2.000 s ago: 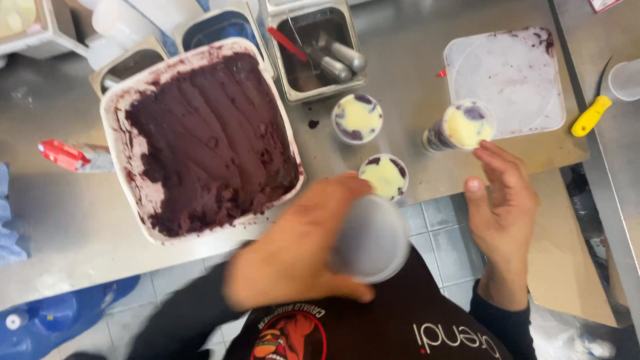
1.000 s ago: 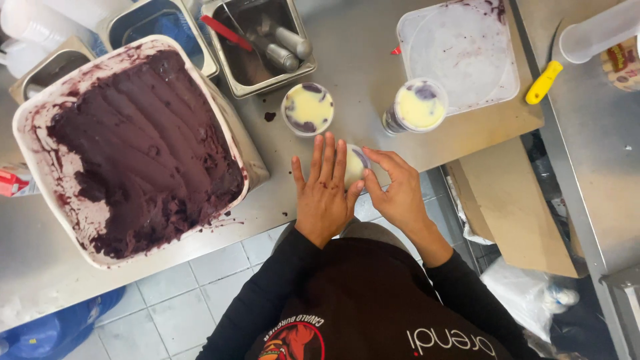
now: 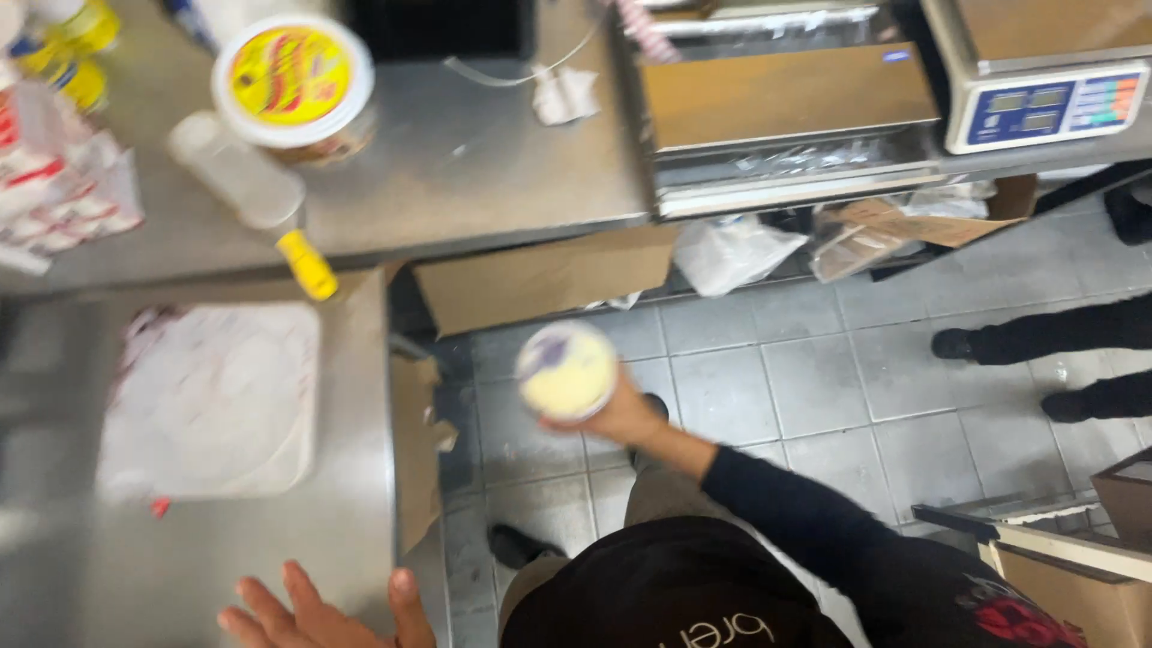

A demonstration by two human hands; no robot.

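Observation:
My right hand (image 3: 612, 409) is closed around a clear cup (image 3: 567, 371) filled with pale yellow and purple contents, held over the tiled floor beyond the counter's edge. My left hand (image 3: 324, 612) is at the bottom edge of the view with its fingers spread, over the steel counter, holding nothing. A white plastic lid (image 3: 216, 400) with purple smears lies on the counter above my left hand. Past it, a yellow-handled tool (image 3: 306, 265) lies by a translucent plastic container (image 3: 238, 171). The view is blurred.
A round tub with a yellow label (image 3: 292, 81) stands on the far steel counter, near a crumpled paper (image 3: 565, 94). A digital scale (image 3: 1048, 108) is at the upper right. Another person's legs (image 3: 1053, 333) are at the right, above a cardboard box (image 3: 1071, 594).
The view has swung far to the right. My hands, together at a cup on the counter a second ago, are now apart, and my right hand holds a filled cup away from the counter.

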